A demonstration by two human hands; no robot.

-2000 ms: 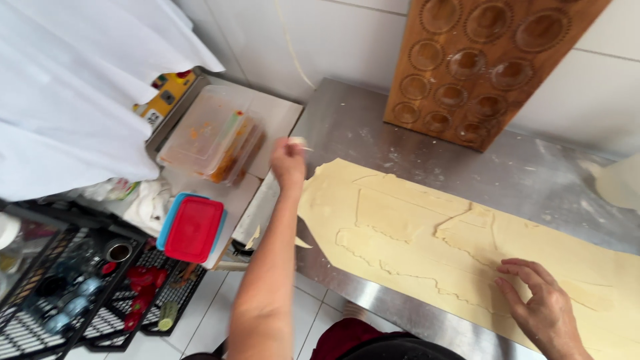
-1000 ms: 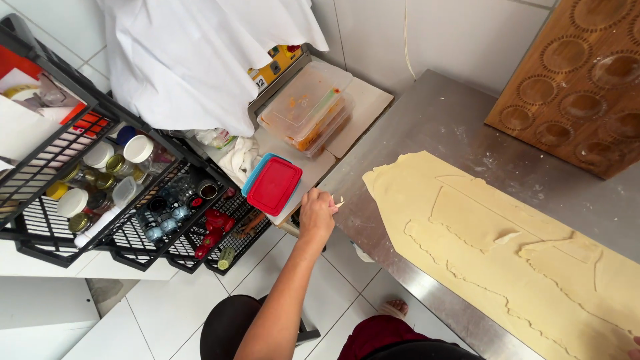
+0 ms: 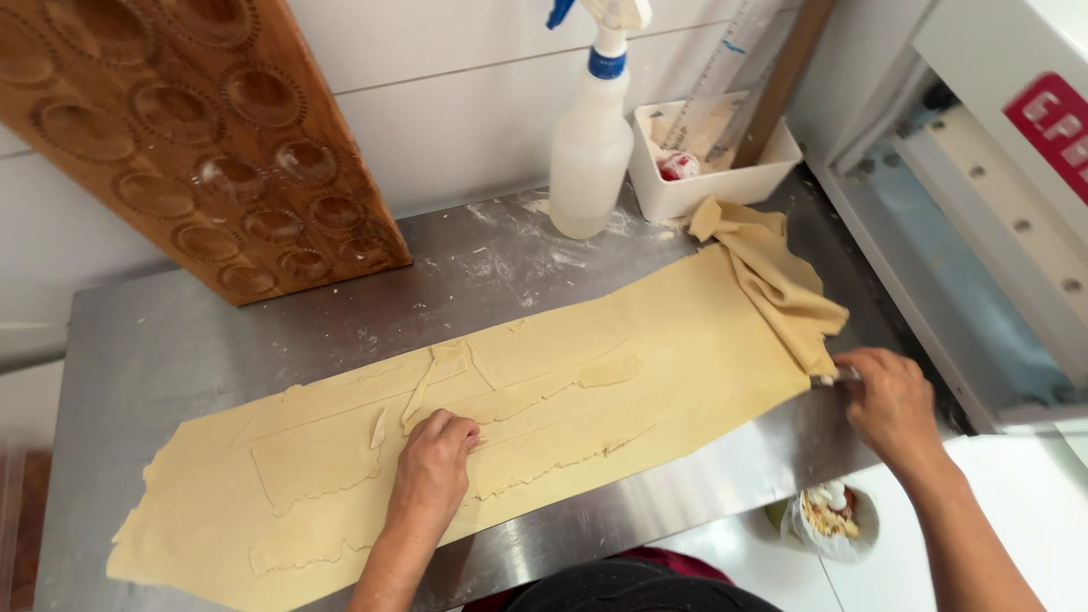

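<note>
A long sheet of rolled dough (image 3: pixel 663 382) lies across the steel worktop, with thin dough pieces and strips on its surface. At its right end the dough is gathered in a fold (image 3: pixel 778 272). My left hand (image 3: pixel 435 463) rests low over the middle of the sheet, fingertips pinched together near a small bit of dough. My right hand (image 3: pixel 888 395) grips a small metal tool (image 3: pixel 837 376), perhaps a knife or scraper, whose tip is at the dough's right edge below the fold; the fingers hide its handle.
A wooden board with round moulds (image 3: pixel 255 153) leans on the tiled wall. Beside it stand a spray bottle (image 3: pixel 591 144) and a white bin (image 3: pixel 722 187) with flour, a ruler and a wooden stick. A white machine (image 3: pixel 977 212) is at right; a waste bucket (image 3: pixel 837 518) stands below.
The view has swung right from the crates and lidded containers. My left hand has moved from beside the table's left end onto the dough; my right hand is now at its right end, holding the tool.
</note>
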